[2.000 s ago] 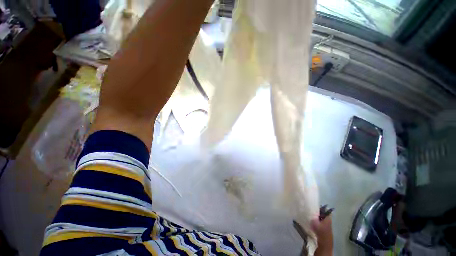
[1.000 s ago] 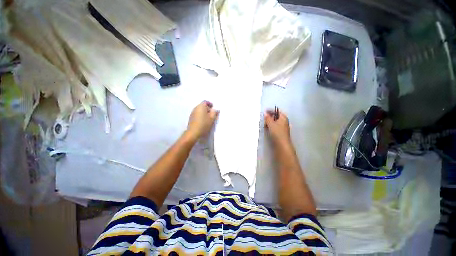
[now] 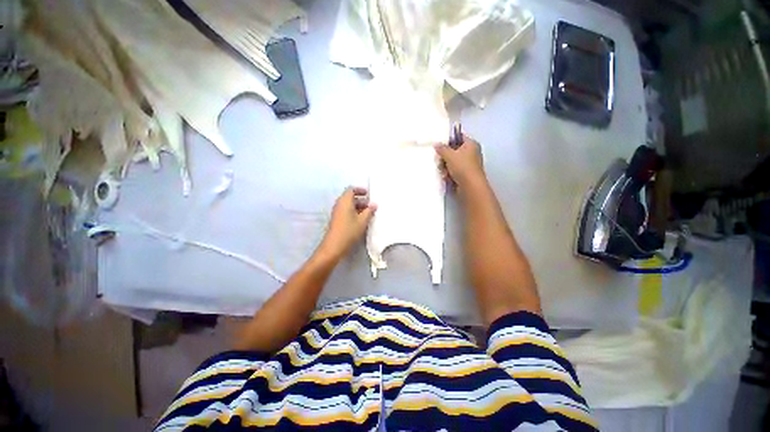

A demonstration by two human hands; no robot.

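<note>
A cream garment panel (image 3: 409, 202) lies on the pressing table in front of me, its U-shaped cutout and two pointed ends toward me; its far part is bunched and wrinkled. My left hand (image 3: 348, 218) is at its left edge, thumb and finger pinched at the cloth. My right hand (image 3: 462, 160) pinches its right edge, with dark thread snips (image 3: 457, 135) sticking up from that hand. The middle of the panel is overexposed.
Hanging cut pieces (image 3: 127, 76) and a dark phone (image 3: 290, 80) lie at upper left. A tape roll (image 3: 106, 191) and white tape (image 3: 211, 247) are at left. A dark tray (image 3: 581, 74), steam iron (image 3: 615, 211) and crumpled cream pile (image 3: 642, 363) are at right.
The panel, held up at first, now lies on the table. Since the second frame, my right hand has moved up its edge, my left hand slightly down, and its near end away from me.
</note>
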